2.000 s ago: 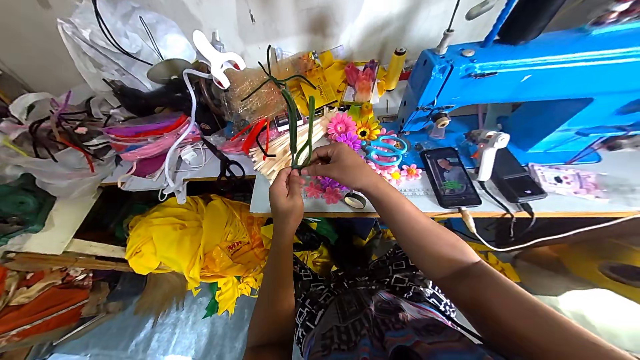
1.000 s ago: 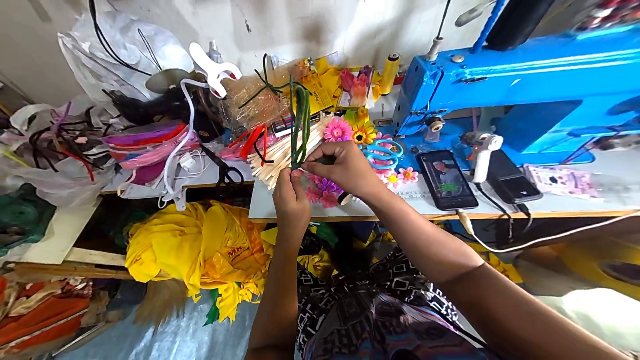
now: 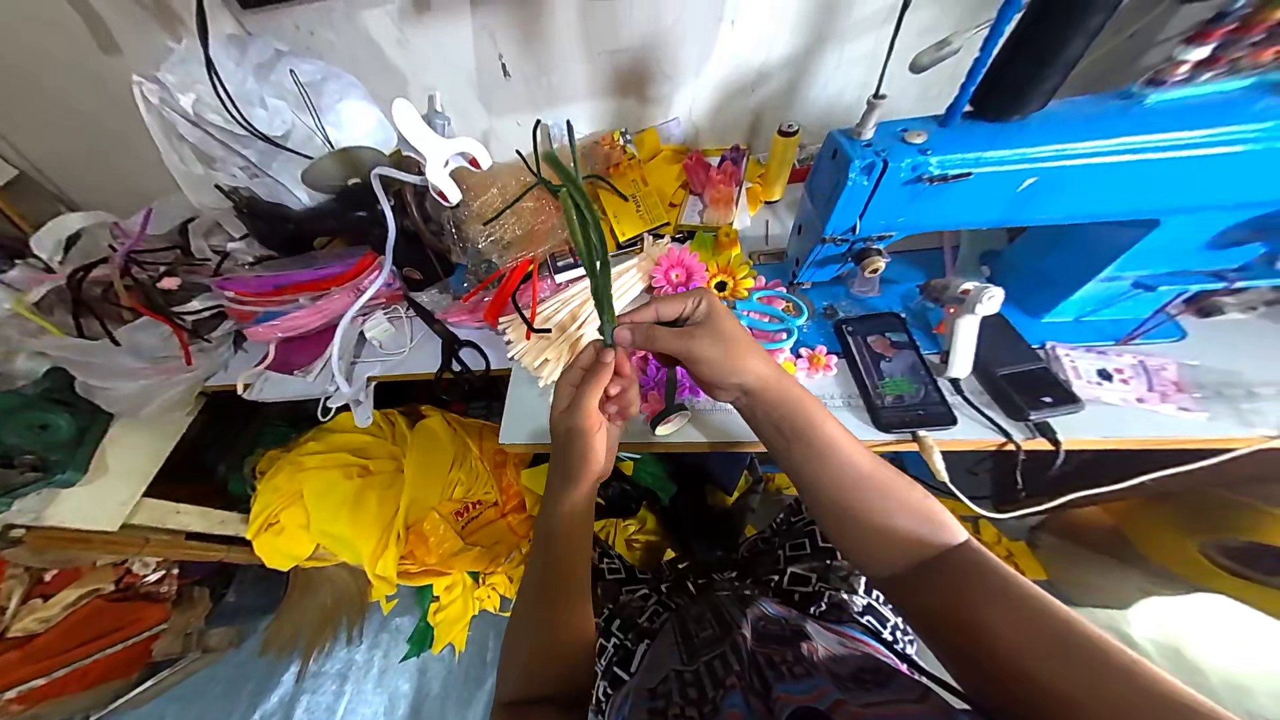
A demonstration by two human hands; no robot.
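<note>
My left hand (image 3: 592, 405) pinches the lower end of a bundle of green pipe-cleaner stems (image 3: 590, 235), which rises above my fingertips. My right hand (image 3: 700, 340) grips the same bundle just above, thumb and fingertips closed on it. Behind the hands, pale wooden sticks (image 3: 550, 335) lie fanned on the table. A pink artificial flower (image 3: 679, 270) and a yellow one (image 3: 729, 277) lie beyond my right hand, beside blue-handled scissors (image 3: 772, 318). Below my right hand is a roll of dark tape (image 3: 670, 419).
A blue sewing machine (image 3: 1000, 200) stands at the right, with a phone (image 3: 893, 372) and a white glue gun (image 3: 967, 325) before it. Black scissors (image 3: 460, 350) lie left of the sticks. Plastic-wrapped pipe cleaners (image 3: 300, 290) are farther left. Yellow fabric (image 3: 380, 500) hangs below the table edge.
The green stems, looped and spread apart in the earlier frames, now stand closer together in a narrower bundle. Both hands stay at nearly the same place.
</note>
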